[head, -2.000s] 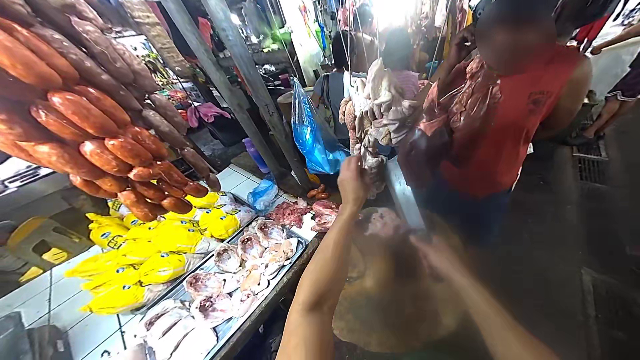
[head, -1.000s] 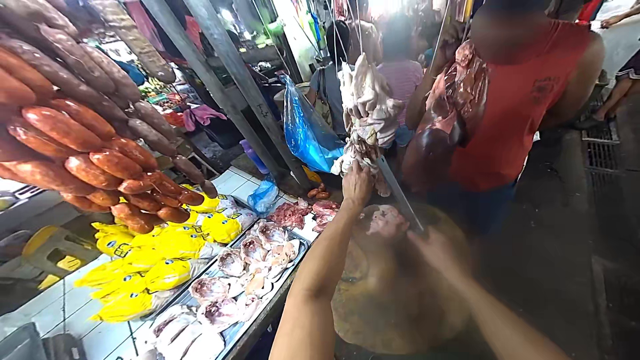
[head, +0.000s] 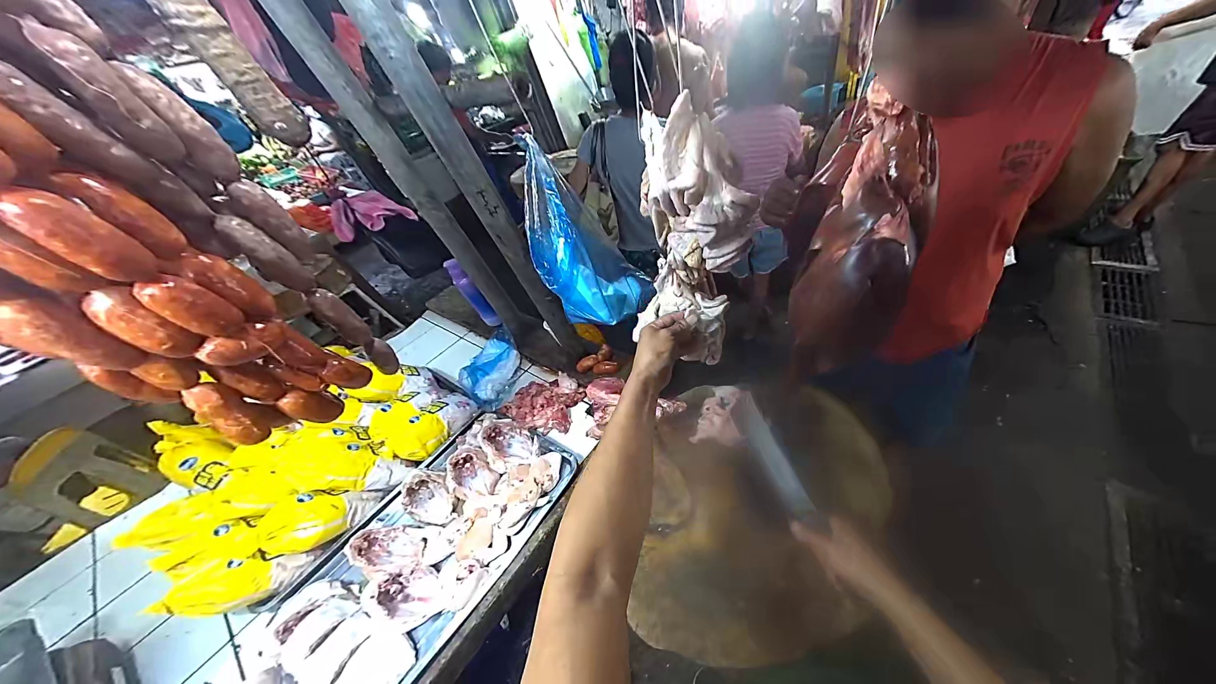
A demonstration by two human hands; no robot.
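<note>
My left hand (head: 665,344) is closed on the lower end of a hanging bunch of pale tripe-like meat (head: 692,223). Low on the right, my right hand (head: 836,551) grips a knife (head: 774,456), whose broad blade is blurred and points up and away over a round wooden chopping block (head: 750,589). Beside the blade's far end a piece of pink meat (head: 717,418) lies on the block. Dark red organ meat (head: 860,237) hangs to the right of the pale bunch. Blur hides the exact grip of my right fingers.
Sausages (head: 123,256) hang at the left above yellow-bagged poultry (head: 294,465) on a tiled counter (head: 123,608). A metal tray (head: 560,480) holds cut chicken. A blue plastic bag (head: 579,247) hangs by metal posts (head: 456,142). A person in a red sleeveless shirt (head: 1021,190) stands across the block.
The knife blade was near the hanging pale meat one second ago and is now lower, over the block. My left hand stays at the bunch's lower end.
</note>
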